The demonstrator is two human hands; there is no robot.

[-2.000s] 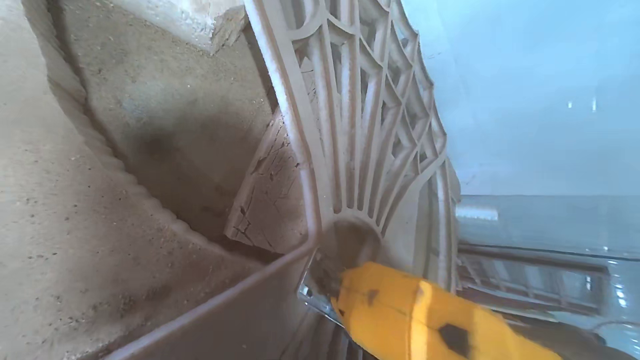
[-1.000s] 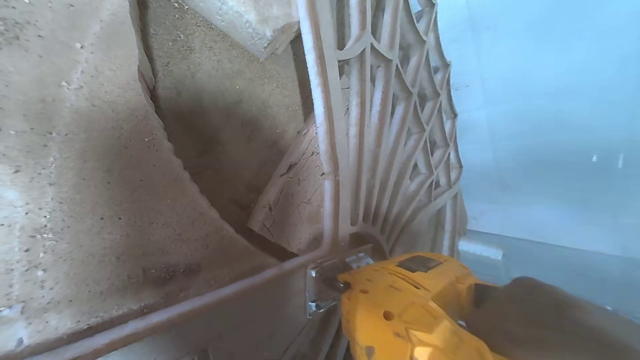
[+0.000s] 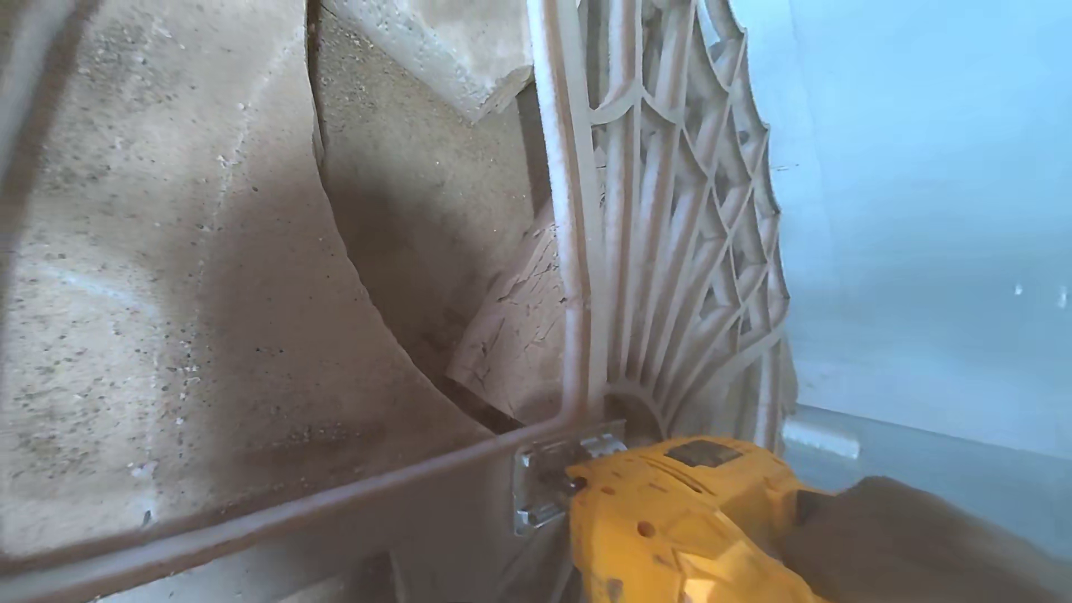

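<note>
A yellow handheld power jigsaw (image 3: pixel 678 519) stands at the lower middle right, its metal base plate (image 3: pixel 532 490) against the dusty panel beside the curved openwork lattice (image 3: pixel 670 193). My right hand (image 3: pixel 888 528), dark and blurred, is closed on the rear of the tool at the lower right edge. The jigsaw's front end touches the spot where the ribs of the lattice fan out from a rounded hub. Whether the blade is in the material cannot be told. My left hand is out of sight.
Left of the lattice lies a dust-covered board with a curved cut edge (image 3: pixel 360 276). Behind its opening are a cracked offcut (image 3: pixel 519 335) and a pale block (image 3: pixel 452 50). A raised rib (image 3: pixel 293 507) crosses the lower left. A pale blue surface (image 3: pixel 921 209) fills the right.
The view has shifted, and more of the dusty board shows at left. My right hand has come into clearer view behind the jigsaw. The tool remains near the lattice hub.
</note>
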